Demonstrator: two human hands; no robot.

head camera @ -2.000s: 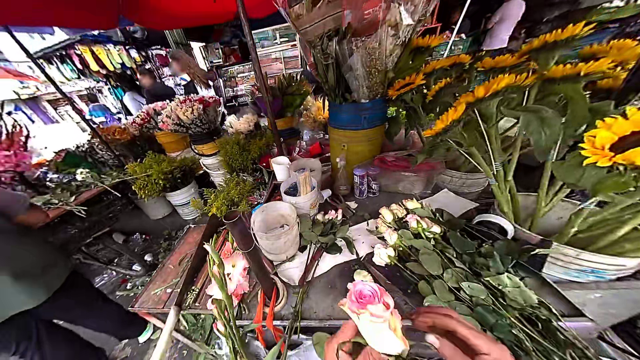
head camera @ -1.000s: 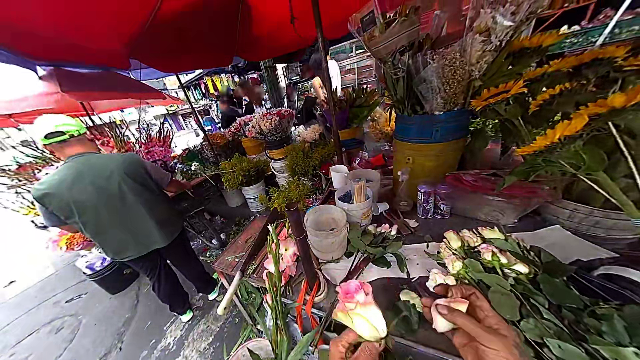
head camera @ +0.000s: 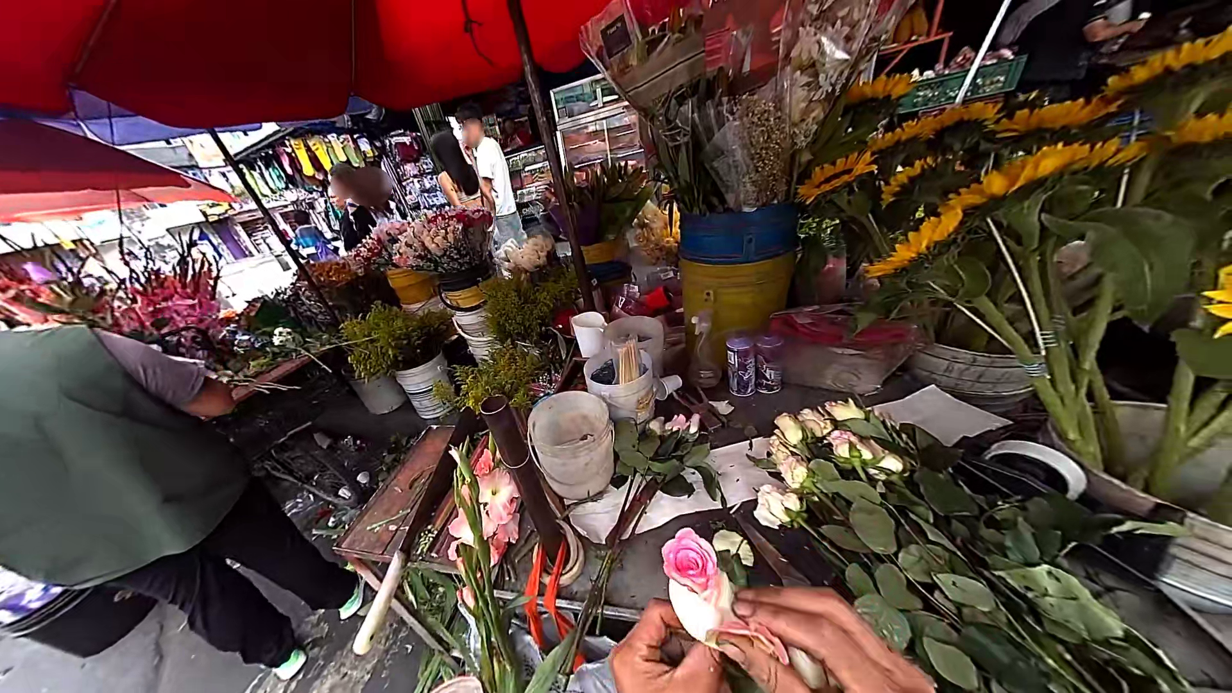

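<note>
A pink and white rose (head camera: 695,577) is held upright at the lower middle, between my two hands. My left hand (head camera: 664,654) grips it low at the base of the bloom. The fingers of my right hand (head camera: 818,630) are closed on pale petals at the rose's right side, some of them folded outward. Cut roses with cream and pink blooms (head camera: 794,452) lie on the table to the right, their leafy stems reaching toward the lower right. A smaller bunch of roses (head camera: 664,452) rests on white paper (head camera: 741,472). Pink gladioli (head camera: 496,500) stand left of my hands.
White buckets (head camera: 570,452) and spray cans (head camera: 740,366) stand behind the roses. A blue and yellow bucket (head camera: 736,279) holds wrapped flowers. Sunflowers (head camera: 1020,173) fill the right. A metal pole (head camera: 525,462) rises beside the gladioli. A person in a green vest (head camera: 115,462) bends at the left.
One second ago my right hand held a pale petal piece apart from the bloom; now it is against the rose. The person in green appears nearer the left edge, as the view has turned.
</note>
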